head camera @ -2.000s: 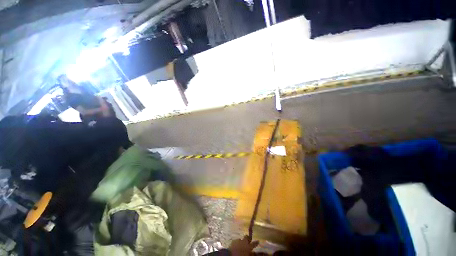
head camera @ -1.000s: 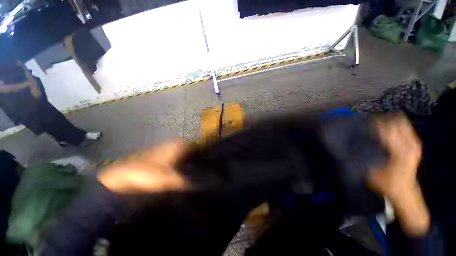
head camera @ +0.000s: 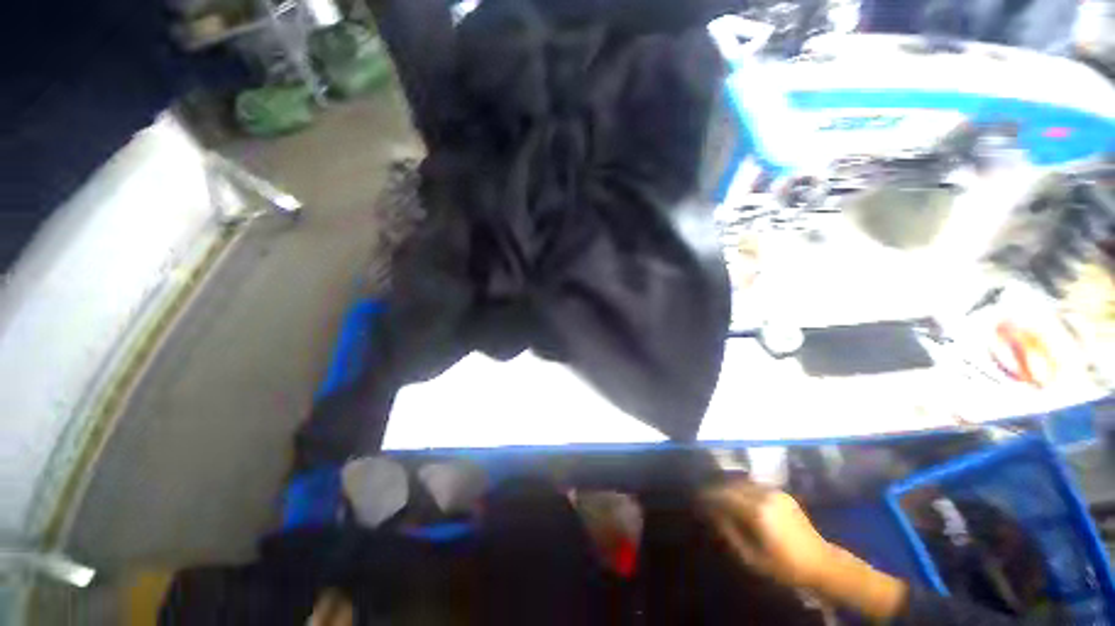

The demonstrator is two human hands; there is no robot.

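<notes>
A large black garment [head camera: 575, 232] lies bunched over the left part of the white sewing table [head camera: 514, 410] and hangs at its left side. The white sewing machine [head camera: 929, 116] with a blue stripe stands at the back right. My right hand [head camera: 776, 550] is below the table's front edge, over dark cloth, blurred; its grip is unclear. Only a small part of my left hand [head camera: 328, 608] shows at the bottom edge, among dark cloth. A pale item with a red part [head camera: 621, 550] is between the hands.
A flat black rectangle, perhaps a smartphone [head camera: 866, 349], lies before the machine. A blue crate [head camera: 905, 489] holding dark things is at lower right. Another blue crate [head camera: 312, 495] is left, below the table. A metal stand foot [head camera: 263, 190] is on the floor.
The view has swung from the aisle to the sewing table. The dark cloth between my hands a second ago is no longer held up in front; black cloth now lies on the table.
</notes>
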